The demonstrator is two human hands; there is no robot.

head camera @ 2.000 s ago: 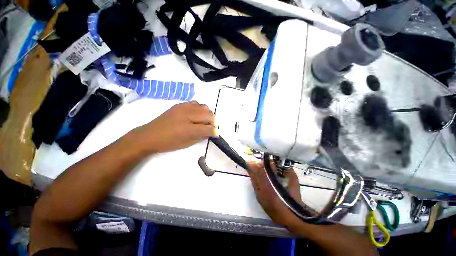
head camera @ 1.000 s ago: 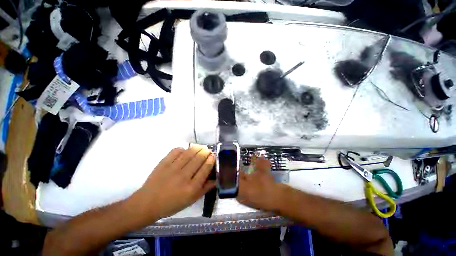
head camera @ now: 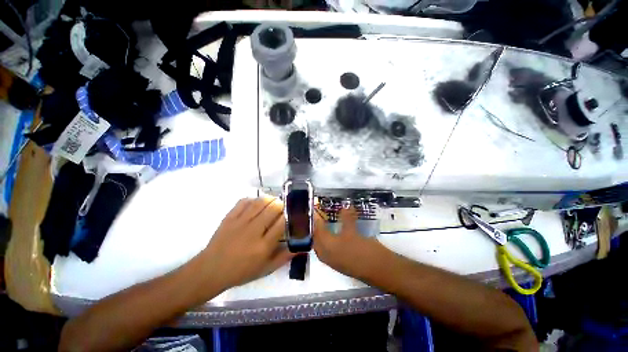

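The white sewing machine head, smudged with black lint, stands in front of me. An upright rounded guard with a bright rim and dark centre hangs at its left end. A black fabric strip lies under the guard, its end pointing to the table's front edge. My left hand lies flat at the left of the guard, fingers at the strip. My right hand is at the right of the guard, fingers near the metal parts by the needle. The guard hides the needle area and part of the strip.
Scissors with yellow and green handles lie at the right. Black bundles, a white ticket and a blue-and-white striped strip lie at the left. Black straps lie behind. Tan cardboard is far left.
From two seconds ago, the view has turned and both hands have come together at the needle area with the strip. Over the last second, the visible strip end has shortened and straightened.
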